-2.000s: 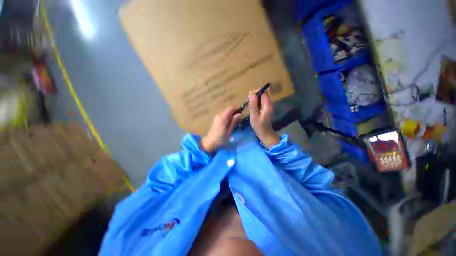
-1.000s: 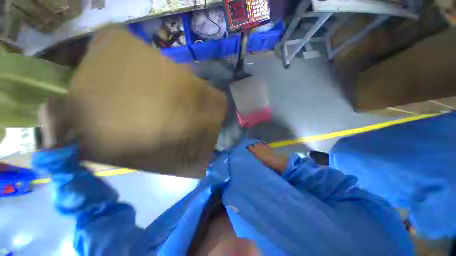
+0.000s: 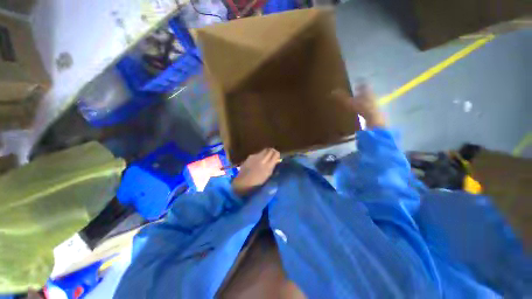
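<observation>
An open brown shipping carton is in front of me, its opening facing me. Its inside looks empty, and the bottom is in shadow. My left hand is closed over the carton's near edge, left of centre. My right hand is blurred at the carton's right edge, with fingers reaching over to the inside. The outer sides of the carton are mostly hidden. I cannot see a pen in either hand.
A white workbench with blue parts bins runs along the upper left. A blue stool and a green draped shape are at the left. Blue clothing of another person is at the lower right.
First my hands held a dark pen over a printed carton. Then my left hand swung a blurred carton on the left. Now the carton is open in front of me, with both hands at its edges.
</observation>
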